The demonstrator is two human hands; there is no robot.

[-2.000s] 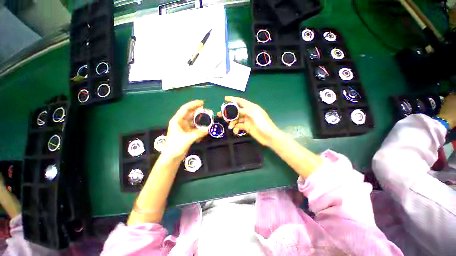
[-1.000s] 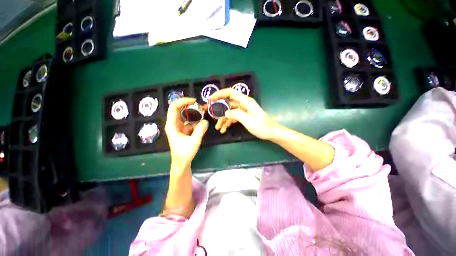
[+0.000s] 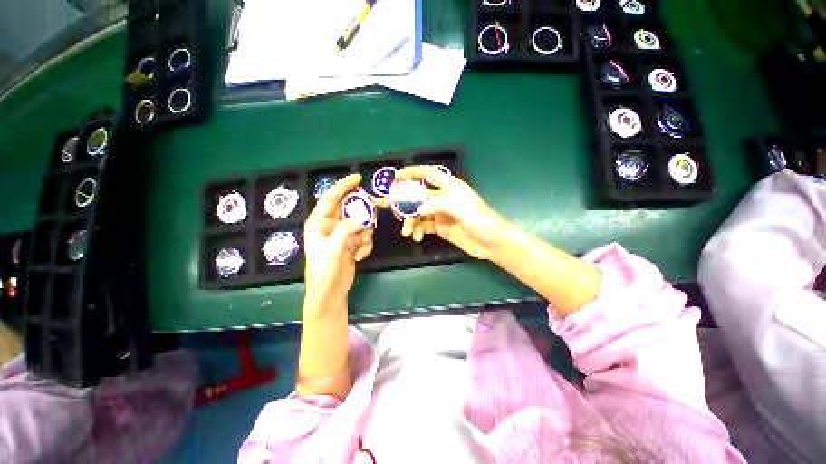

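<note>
My left hand (image 3: 331, 237) holds a watch head (image 3: 359, 210) in its fingertips, its face turned up and showing pale glare inside a purple-blue rim. My right hand (image 3: 453, 213) holds another watch head (image 3: 409, 197) close beside it, also bright with glare. Both are above the black compartment tray (image 3: 303, 266) in front of me. Pale silvery watch heads lie in its left pockets, such as this one (image 3: 281, 201). A blue-faced head (image 3: 323, 187) and a purple-blue head (image 3: 384, 180) lie in the back row. My hands hide part of the right pockets.
A clipboard with white paper (image 3: 299, 45) and a yellow and black pen (image 3: 356, 25) lie at the back. Stacked trays (image 3: 56, 272) stand at the left, another tray (image 3: 165, 77) behind them. Trays with heads (image 3: 648, 188) stand at the right, beside another person's pale sleeve (image 3: 761, 245).
Both held watch heads now show bright glare where they looked dark before. The view has shifted since two seconds ago, so the tray's left pockets show more fully. Both hands keep their hold.
</note>
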